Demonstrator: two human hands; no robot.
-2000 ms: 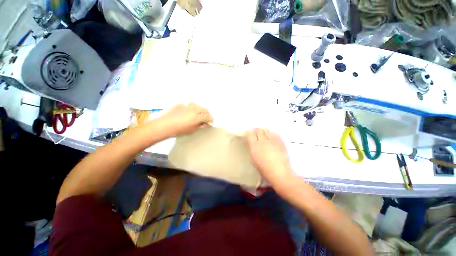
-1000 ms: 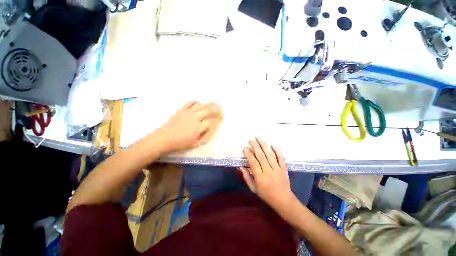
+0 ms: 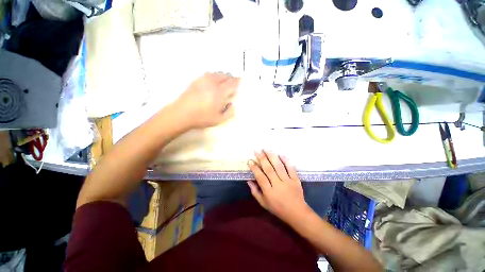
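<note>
A pale beige fabric panel (image 3: 197,151) lies flat on the white table at the front edge, its outline washed out by glare. My left hand (image 3: 211,101) is over its far part, left of the needle area, with curled fingers; whether they pinch the fabric is hidden. My right hand (image 3: 277,183) rests palm down across the front edge, fingers spread, at the panel's right end. The sewing machine's presser foot area (image 3: 307,103) is beyond and right of both hands.
Yellow-and-green-handled scissors (image 3: 378,119) and small snips (image 3: 448,146) lie on the right. Stacked beige panels (image 3: 173,15) are at the back left, beside a clear plastic bag (image 3: 77,114). Below the table are a cardboard box (image 3: 173,212), a blue crate (image 3: 351,215) and crumpled beige fabric (image 3: 420,234).
The panel has gone from being held up between both hands to lying on the table. My right hand has moved down to the front edge. The view has shifted closer to the machine.
</note>
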